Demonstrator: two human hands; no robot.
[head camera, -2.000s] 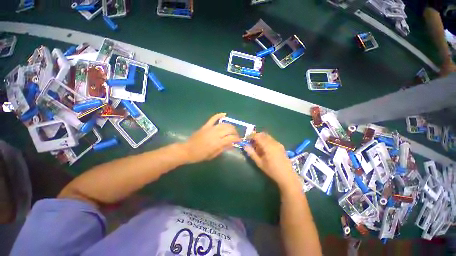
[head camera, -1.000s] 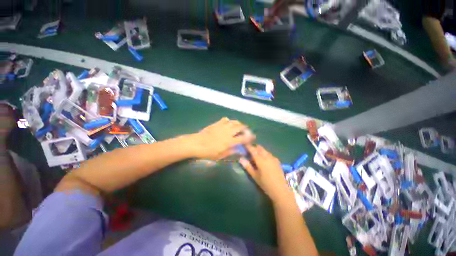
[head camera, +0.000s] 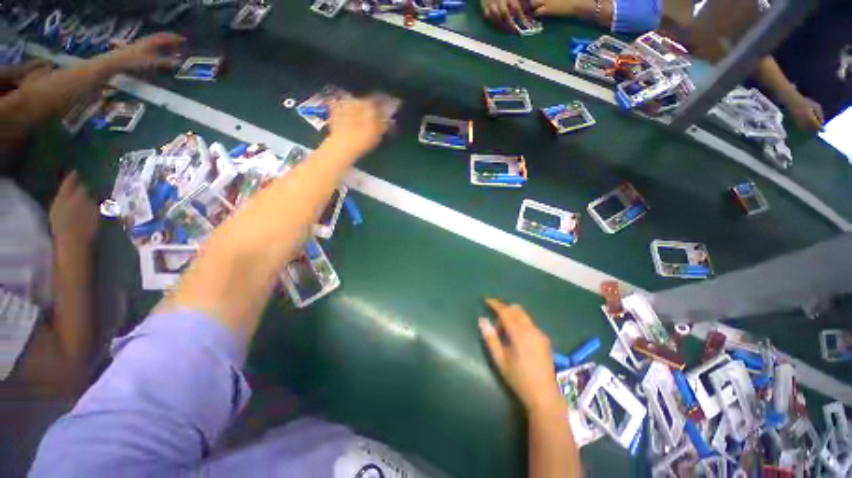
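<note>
My left hand (head camera: 360, 126) is stretched out over the green conveyor belt, past the pale rail. It is blurred. Part of a frame with a blue cell (head camera: 313, 109) shows just left of it and a blurred clear edge shows at its right; I cannot tell whether the fingers grip anything. My right hand (head camera: 518, 350) is above the green work surface, empty, with thumb and fingers apart. A heap of part-assembled units (head camera: 187, 201) lies under and left of my left forearm. Another heap (head camera: 710, 401) lies right of my right hand.
Several assembled units, one of them here (head camera: 547, 222), lie spaced on the belt. The pale rail (head camera: 448, 219) runs between belt and work surface. A grey post (head camera: 775, 275) crosses at right. Other people's hands show at left (head camera: 154, 51), top (head camera: 512, 11) and upper right.
My hands have parted from the blurred unit they held together. My left hand has moved up and left over the belt; my right has opened. The view has shifted, showing more people and belt.
</note>
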